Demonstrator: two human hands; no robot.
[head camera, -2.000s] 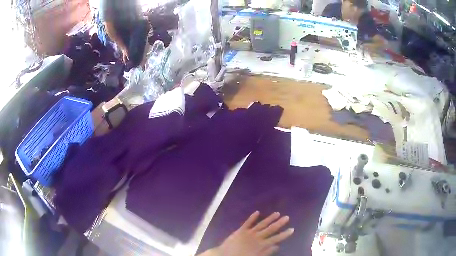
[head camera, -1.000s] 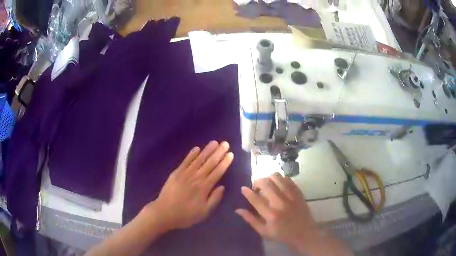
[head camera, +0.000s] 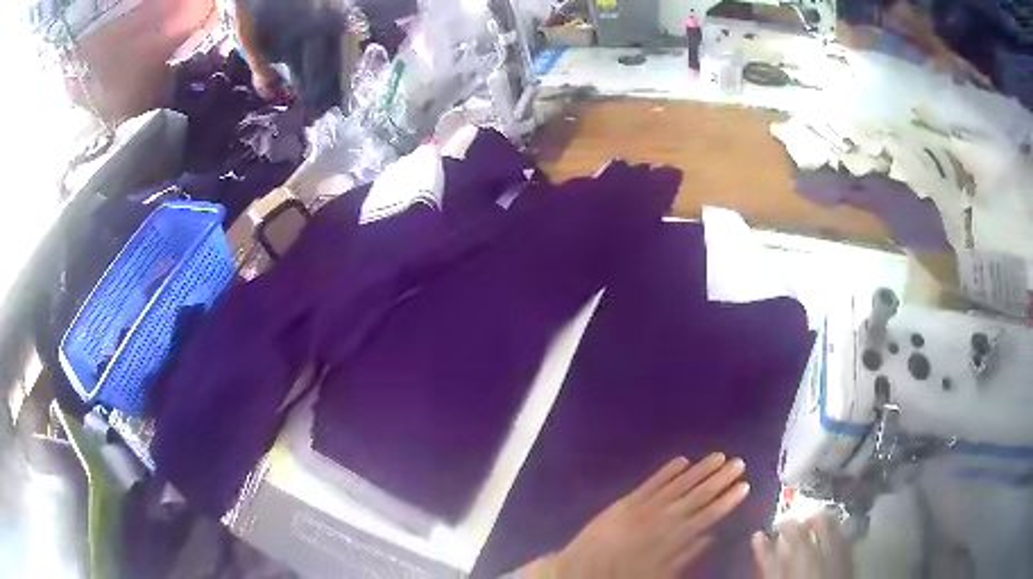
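Note:
My left hand (head camera: 651, 529) lies flat, palm down, on a dark purple panel (head camera: 668, 385), fingers slightly apart. My right hand (head camera: 807, 554) is at the bottom edge, partly cut off and blurred, at the panel's right edge beside the needle area of the sewing machine (head camera: 940, 385). Whether it holds the cloth cannot be told. A white piece (head camera: 727, 258) shows at the panel's upper right corner. More purple panels (head camera: 442, 373) are piled to the left, with a striped white piece (head camera: 406, 187) on top.
A blue basket (head camera: 147, 305) stands left of the pile. A brown board (head camera: 668, 141) lies behind, with cream scraps (head camera: 821, 147) and grey-purple scraps (head camera: 884, 204). Clear plastic bags (head camera: 380, 107) are at the back left. Parts of other people show at the back left and back right.
The view has swung left and up since a second ago, so the hands show lower and the scissors are out of view. My left hand still lies flat on the panel.

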